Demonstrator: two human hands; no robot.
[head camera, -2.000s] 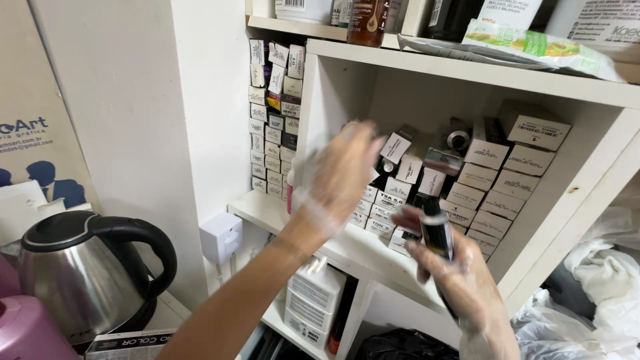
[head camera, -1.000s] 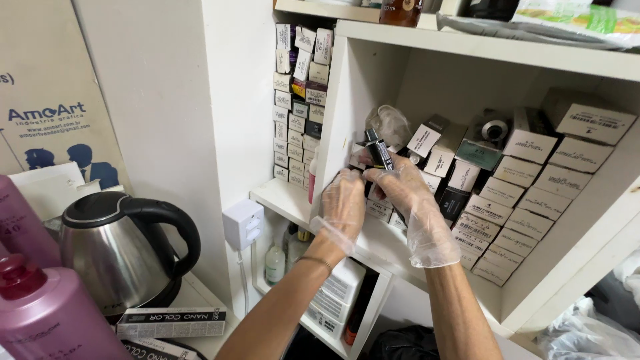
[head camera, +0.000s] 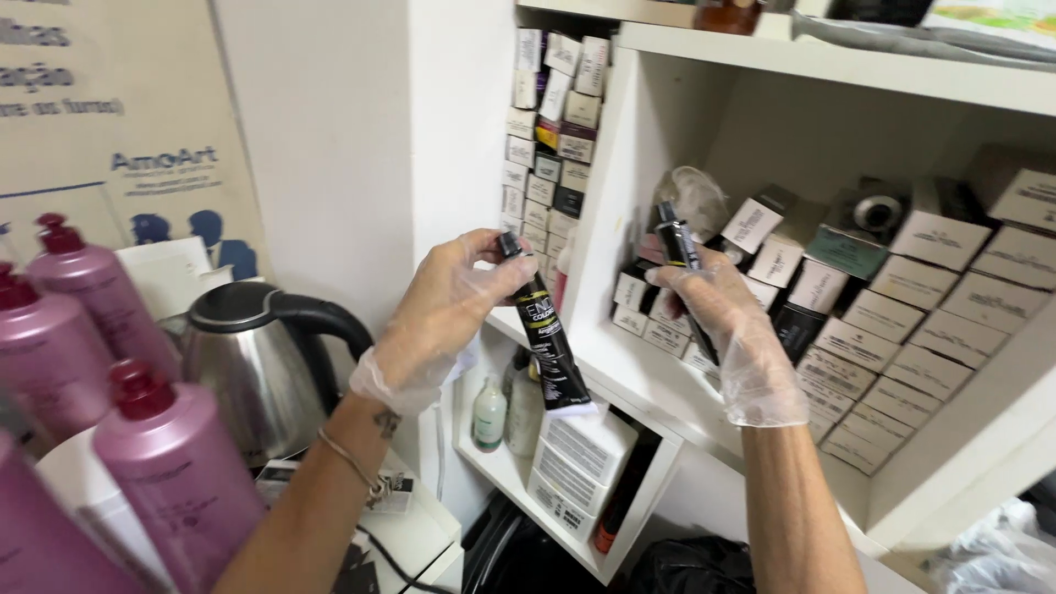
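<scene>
My left hand (head camera: 450, 309), in a clear plastic glove, pinches a black hair color tube (head camera: 551, 342) near its cap; the tube hangs down and tilts, its flat end lowest. In my right hand (head camera: 709, 305), gloved the same way, is a second black tube (head camera: 676, 239) with its cap up, in front of the open shelf compartment. Small cartons (head camera: 850, 342) are stacked in that compartment, beside and behind my right hand. More cartons (head camera: 540, 190) fill the narrow column to the left of it.
A steel electric kettle (head camera: 247, 371) and pink pump bottles (head camera: 177, 470) stand at the left. The white shelf edge (head camera: 610, 379) runs below my hands. Under it a lower cubby holds a small bottle (head camera: 489, 417) and a white container (head camera: 582, 462). A black plastic bag (head camera: 697, 565) lies at the bottom.
My hands, close together at the compartment a second ago, are now apart. The left one has moved left, and a tube now shows in it. The view has shifted.
</scene>
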